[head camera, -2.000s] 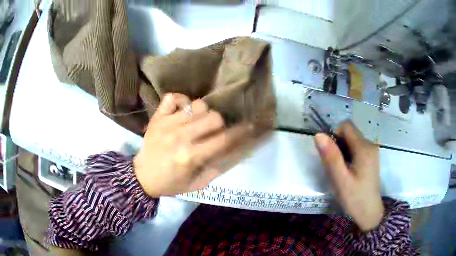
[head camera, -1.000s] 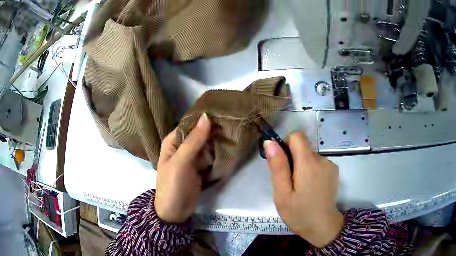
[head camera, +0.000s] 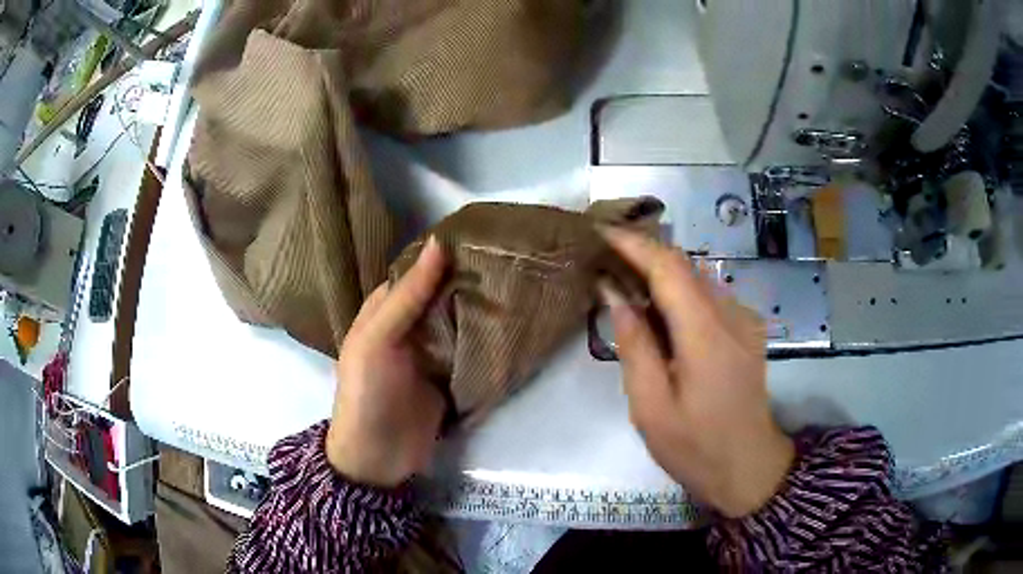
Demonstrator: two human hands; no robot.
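The brown corduroy garment (head camera: 280,191) lies in a heap on the white table, its narrow sleeve or leg end (head camera: 510,303) nearer me. A pale stitch line (head camera: 516,256) with thin threads crosses that end. My left hand (head camera: 387,376) grips its left side, thumb on top. My right hand (head camera: 701,376) pinches its right side between thumb and fingers. The dark thread snips (head camera: 602,333) show only in part, under my right hand; the blades are hidden.
The pale sewing machine head (head camera: 752,79) stands at the upper right, with the metal needle plate (head camera: 780,294) and a tan-yellow piece (head camera: 828,221) below it. A printed ruler (head camera: 561,501) runs along the table's front edge. A cluttered workstation (head camera: 67,280) is at the left.
My right hand has turned over the snips and taken hold of the cloth's right side; the blades no longer show. My left hand keeps its hold. The view has shifted slightly.
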